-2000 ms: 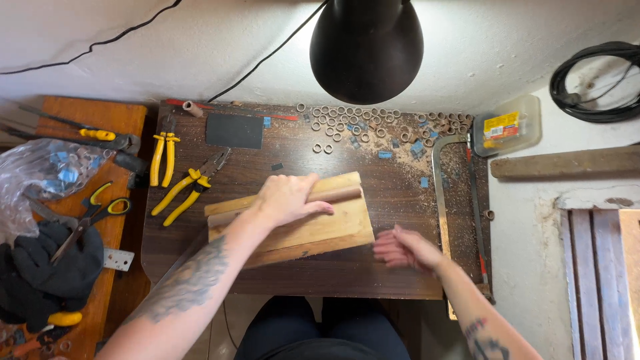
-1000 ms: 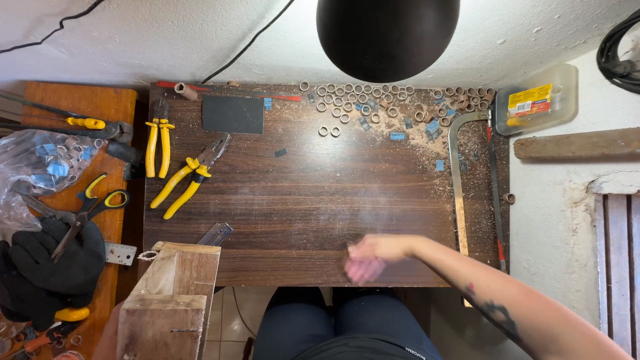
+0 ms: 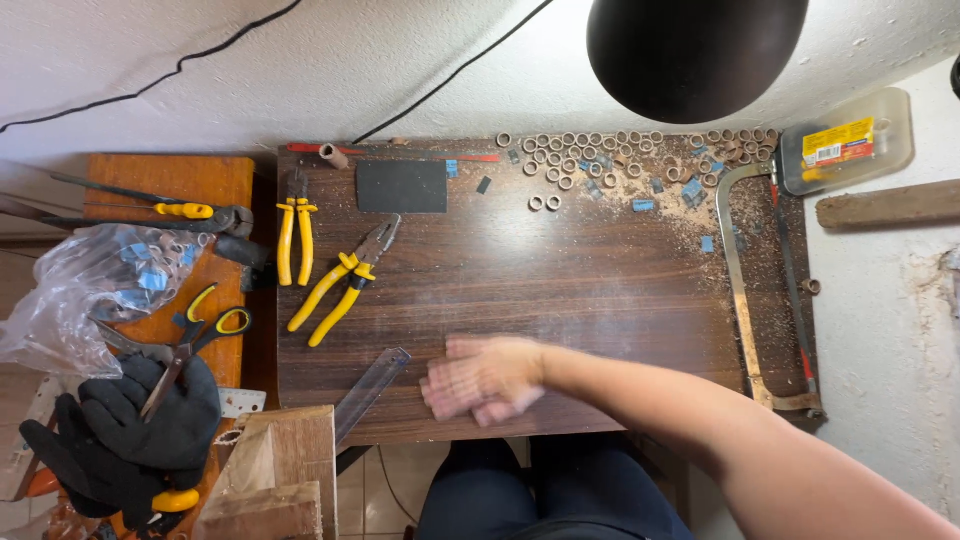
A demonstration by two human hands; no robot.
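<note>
My right hand (image 3: 486,379), blurred and holding nothing, lies low over the front of the dark wood-grain table (image 3: 525,292), fingers apart and pointing left. A clear plastic ruler (image 3: 371,390) is just left of it. At the lower left stands a wooden block with raised sides (image 3: 300,450); my left hand does not show in this view. Combination pliers (image 3: 345,281) and cutting pliers (image 3: 296,232), both yellow-handled, lie on the table's left part. Many small cut rings (image 3: 553,157) sit along the back edge amid sawdust and blue scraps.
A hacksaw (image 3: 739,292) lies at the right, by a lidded plastic box (image 3: 847,142). A black lamp (image 3: 694,52) hangs above the back. On the orange wooden surface at left are scissors (image 3: 180,345), black gloves (image 3: 150,420) and a plastic bag (image 3: 82,292) of rings.
The wooden block, held on the table by my left hand two seconds ago, is now at the lower left. My right hand has moved left over the table. The left hand has left the view.
</note>
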